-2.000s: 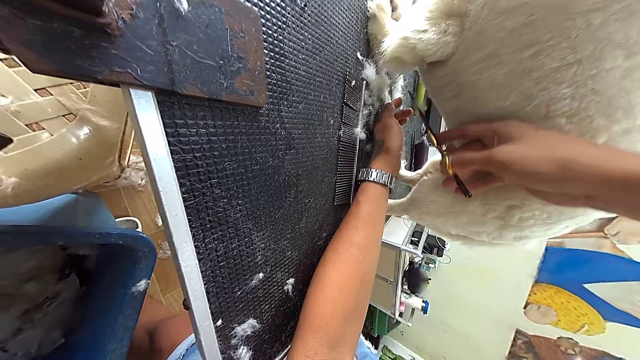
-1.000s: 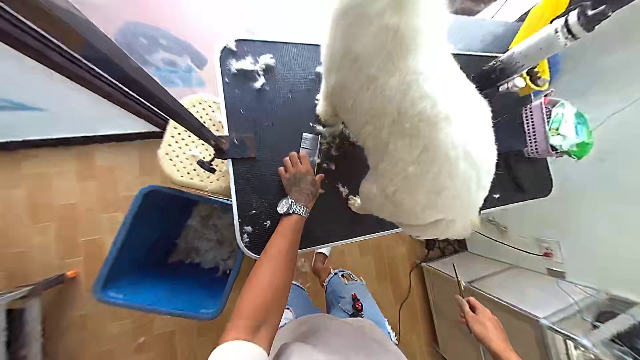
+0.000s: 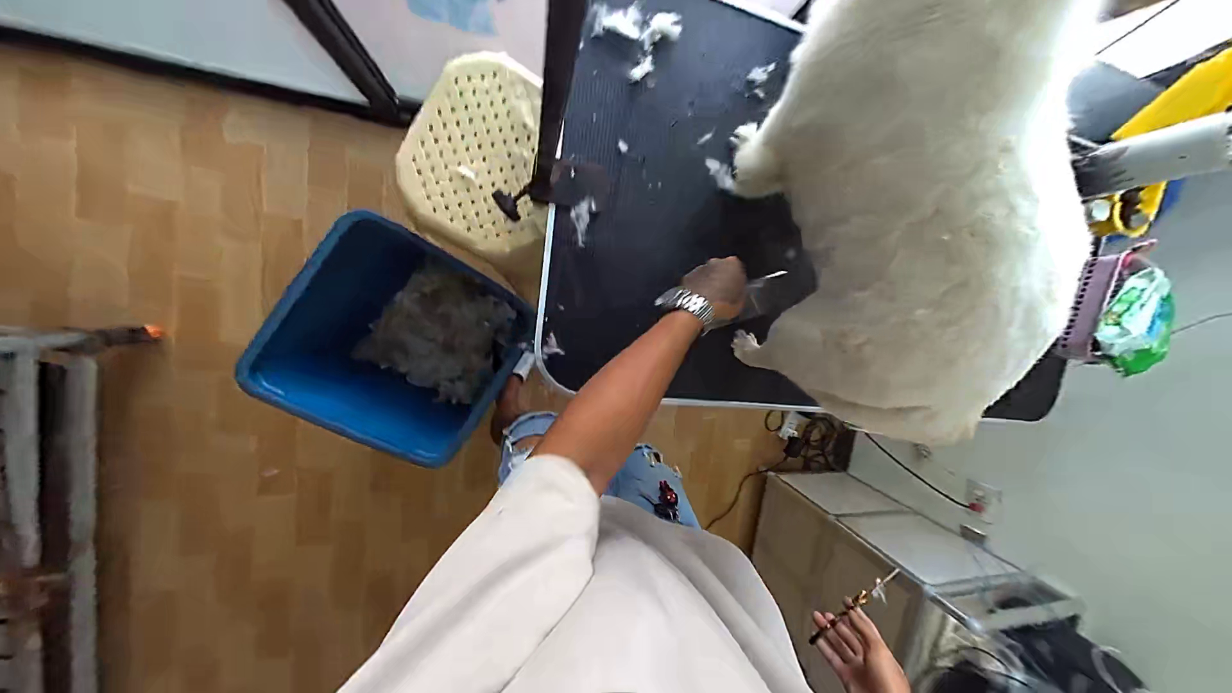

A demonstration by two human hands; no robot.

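Observation:
A white-furred dog [image 3: 924, 221] stands on a black ribbed grooming table [image 3: 626, 279], its head out of view. My left hand [image 3: 720, 283], with a metal watch at the wrist, is closed on a metal comb [image 3: 762, 293] near the dog's legs; the comb looks blurred. Away from the table at the lower right, my right hand [image 3: 857, 647] holds a pair of scissors [image 3: 859, 599] with gold-coloured parts, some white fluff near them. Tufts of cut white fur [image 3: 635, 27] lie on the tabletop.
A blue plastic bin [image 3: 356, 414] with fur inside stands on the wooden floor beside the table. Next to it is a cream plastic stool [image 3: 476, 144]. A dark metal post [image 3: 561, 87] rises at the table's edge. Low cabinets [image 3: 828, 539] and a purple basket [image 3: 1086, 308] are at the right.
My left hand has gone from resting over the comb on the tabletop to gripping it closer to the dog. The right hand has moved from beside the dog to the lower right with the scissors. The view has shifted widely.

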